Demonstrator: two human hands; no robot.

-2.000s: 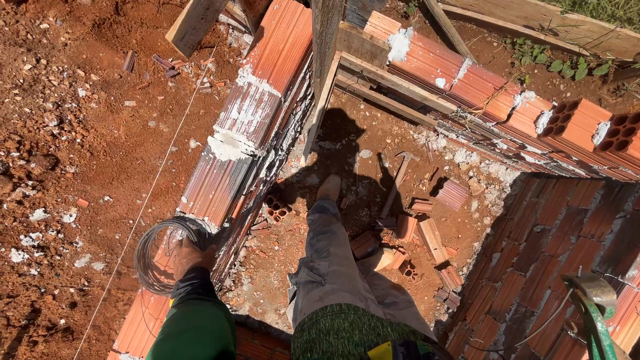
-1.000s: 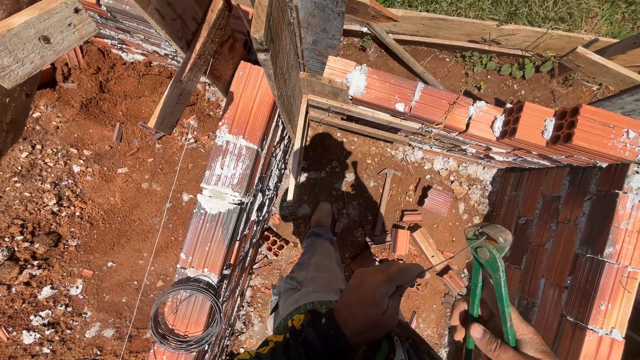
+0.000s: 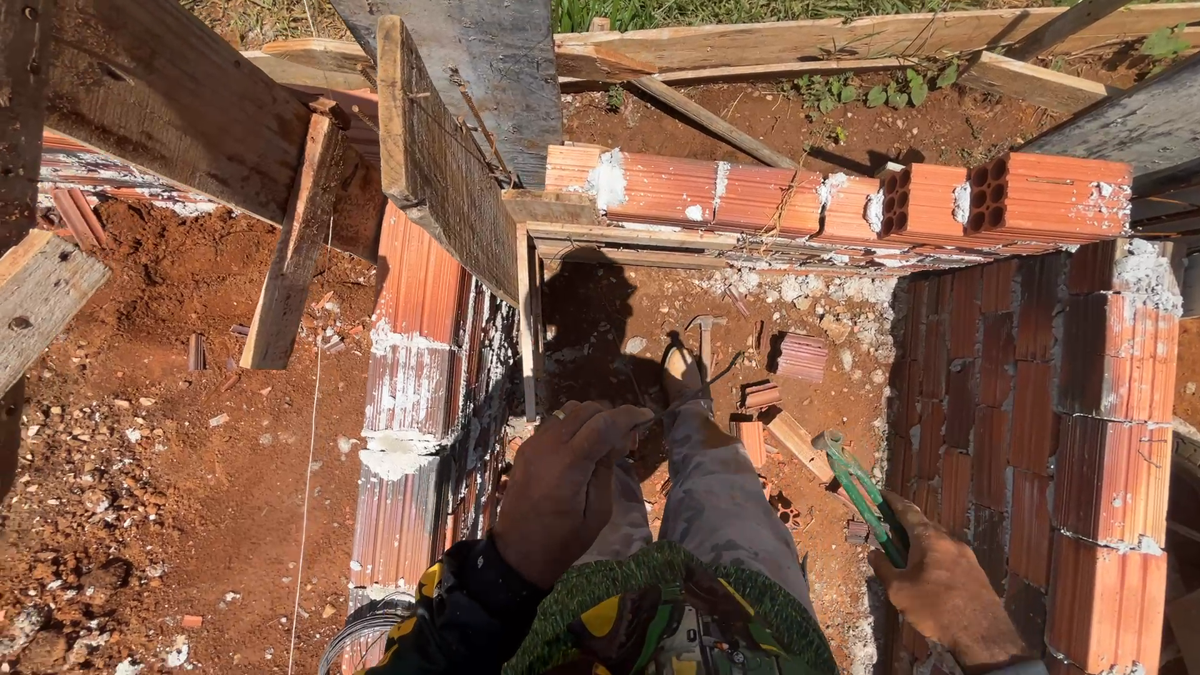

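My left hand [image 3: 567, 487] is raised in the middle of the view, over my legs, its fingertips pinched on what looks like a short, thin wire [image 3: 667, 411]. To the right, my right hand [image 3: 947, 581] grips the green handles of end-cutting pincers [image 3: 867, 502], whose metal head points up and left, away from the left hand. A coil of wire [image 3: 352, 642] lies on the hollow clay brick wall [image 3: 403, 506] at the lower left, partly hidden by my left sleeve.
Brick walls [image 3: 769, 197] with mortar border the pit around my legs. A hammer [image 3: 706, 342], broken bricks [image 3: 802, 356] and a wood piece [image 3: 797, 445] lie on the soil. Upright boards [image 3: 450, 159] stand at the upper left. A string [image 3: 307, 478] runs over the soil at left.
My left hand let go of the wire coil on the wall and moved over my legs. The pincers were near its fingertips one second ago; now they are apart, lower right. The view has shifted.
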